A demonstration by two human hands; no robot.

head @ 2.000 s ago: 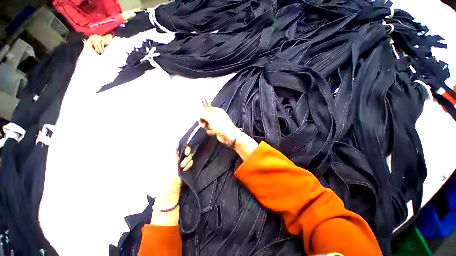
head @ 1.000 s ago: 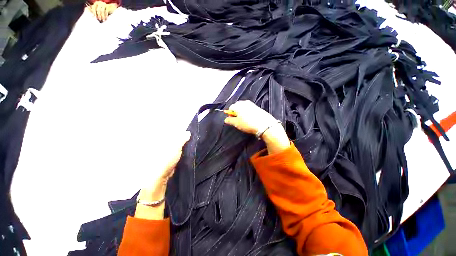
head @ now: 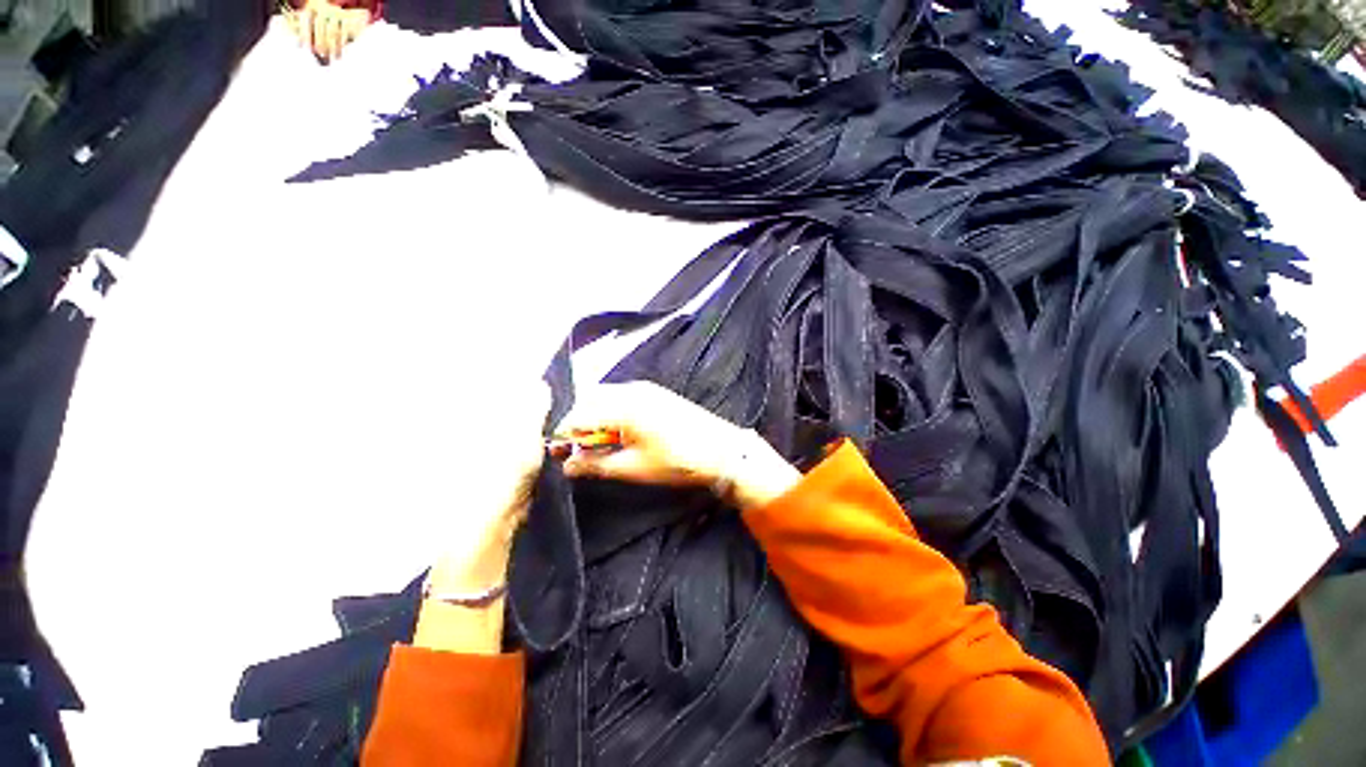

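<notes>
A long black strip [head: 548,562] with a faint pale line loops beside my hands, above the loose heap of black strips [head: 659,599]. My left hand [head: 527,487] holds the strip near its loop; its fingers are washed out against the white table and partly hidden. My right hand [head: 652,435] is closed on a small yellow-orange tool [head: 592,439], whose tip meets the strip at my left fingers. The exact contact is too small to tell.
The heap spreads over the white table [head: 330,375] at centre and right. A tied bundle [head: 435,120] lies at the far side, others at the left. Another person's hand [head: 330,27] rests at the far left edge. An orange flat item [head: 1326,397] lies right; a blue crate [head: 1266,697] stands below.
My right hand has moved left and down from the heap towards my left hand, bringing the orange tool to the strip. My left hand has stayed near the strip.
</notes>
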